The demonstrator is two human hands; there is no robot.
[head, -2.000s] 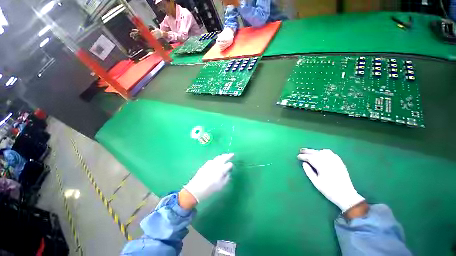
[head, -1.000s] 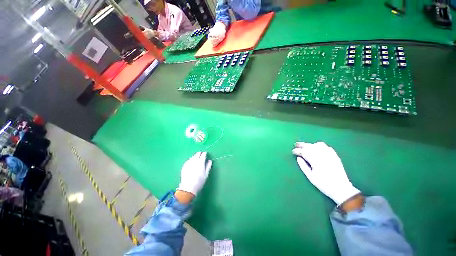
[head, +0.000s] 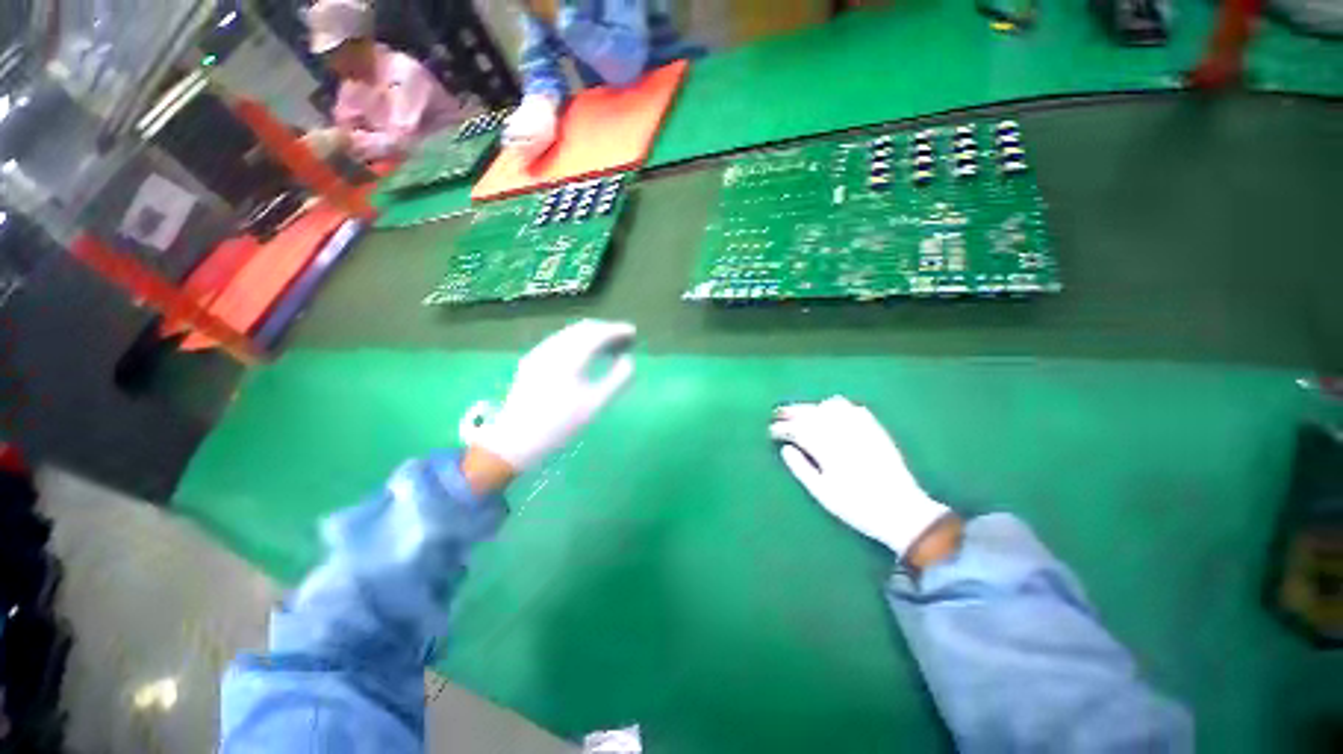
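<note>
My left hand (head: 560, 390), in a white glove, is over the green mat near its far edge, thumb and fingers apart, with nothing seen in it. It partly covers the solder spool (head: 476, 423). A thin strand of solder wire (head: 548, 474) shows below the hand. My right hand (head: 854, 464), also gloved, rests on the mat, fingers loosely bent, thumb apart, with nothing seen in it. A large circuit board (head: 884, 228) lies on the dark green strip beyond my hands. A smaller-looking circuit board (head: 533, 248) lies to its left.
A third board (head: 442, 155) and a red-orange pad (head: 589, 130) are across the strip. A person in blue has a gloved hand on the pad; a person in pink sits further left. A dark object with a yellowish part (head: 1315, 567) stands at the right edge. Red posts stand left.
My left hand has moved forward from beside the wire towards the boards, now overlapping the spool, and its fingers have spread. The view has shifted right. My right hand stays on the mat.
</note>
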